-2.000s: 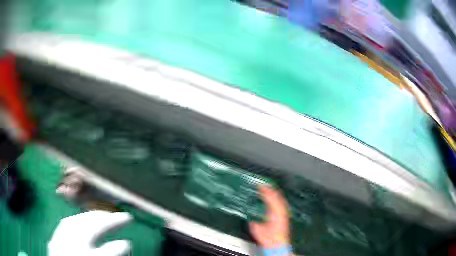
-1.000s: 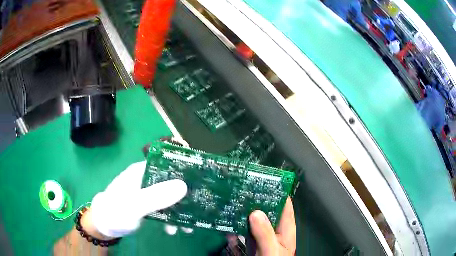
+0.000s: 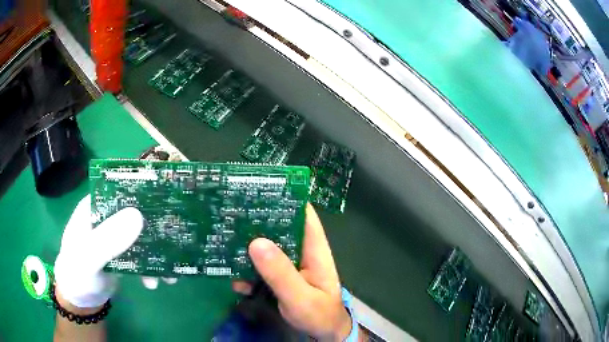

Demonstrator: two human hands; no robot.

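A green circuit board (image 3: 193, 220) is held up in front of me over the mat's edge, its side dense with silvery solder points facing me. My left hand (image 3: 100, 250), in a white knitted glove, grips its left end with the thumb on the face and fingertips showing below the lower edge. My bare right hand (image 3: 297, 280) grips its lower right corner, thumb on the face. The fingers behind the board are mostly hidden.
A dark conveyor belt (image 3: 380, 247) with several circuit boards (image 3: 220, 97) runs diagonally beyond. A red-wrapped post (image 3: 108, 43) stands at upper left. A black cylinder (image 3: 57, 157) and a green-and-white solder spool (image 3: 35, 276) are on the green mat (image 3: 20, 220) at left.
The board, held in both hands, has moved left in the picture and is now more level. The view has shifted, showing more of the belt and its boards at right.
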